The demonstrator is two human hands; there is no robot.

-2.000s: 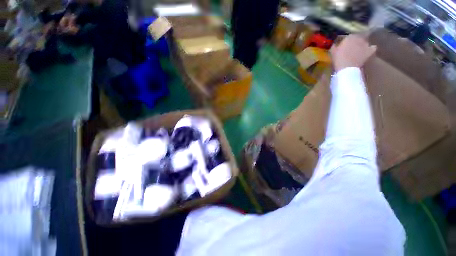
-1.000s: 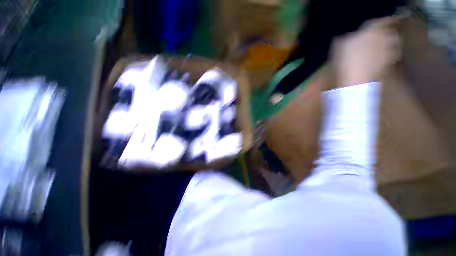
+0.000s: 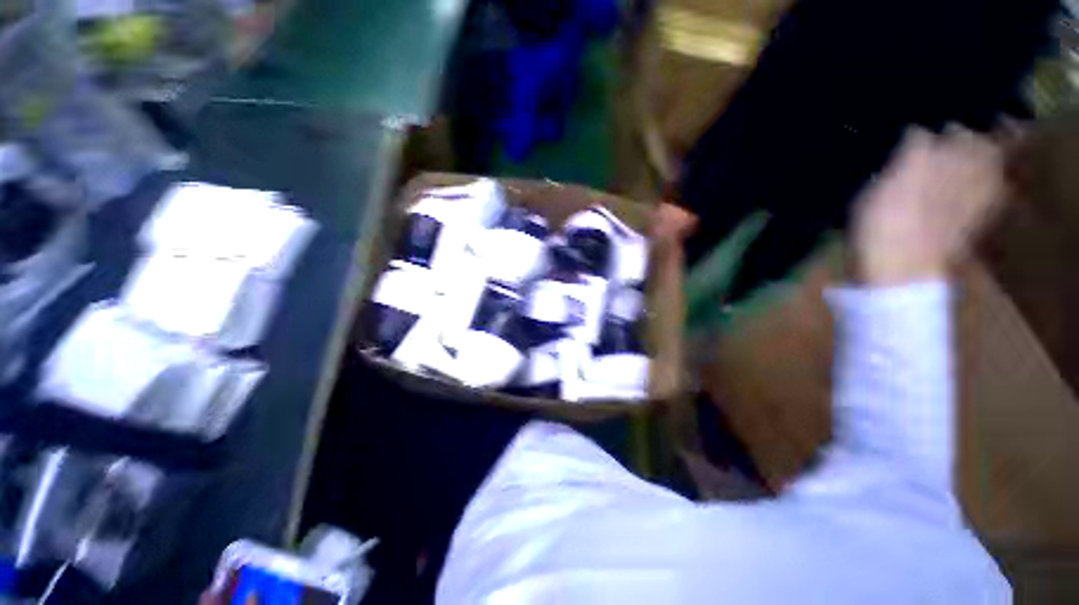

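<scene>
My left hand [image 3: 217, 591] is mostly cut off by the bottom edge; its fingertips hold a white camera housing [image 3: 290, 581] with bright blue inside. My right arm reaches up and right in a white sleeve. My right hand [image 3: 929, 207] is blurred, with curled fingers, over the upper part of a large brown cardboard box [image 3: 781, 366]; whether it grips the cardboard cannot be told. An open cardboard box [image 3: 666, 307] full of white and black camera units stands in the middle, beside the bench.
The dark green bench [image 3: 314, 296] on the left bears several white parts [image 3: 189, 290] in a row, with clear plastic packaging [image 3: 107, 142] behind. A large black shape, perhaps a person's clothing [image 3: 852, 106], is at the upper right. Blue stools [image 3: 532, 83] and cartons stand behind.
The view has swung left, so the filled box sits further right and more of the bench shows. The housing and my left fingertips have come into view. The black shape covers more at the upper right.
</scene>
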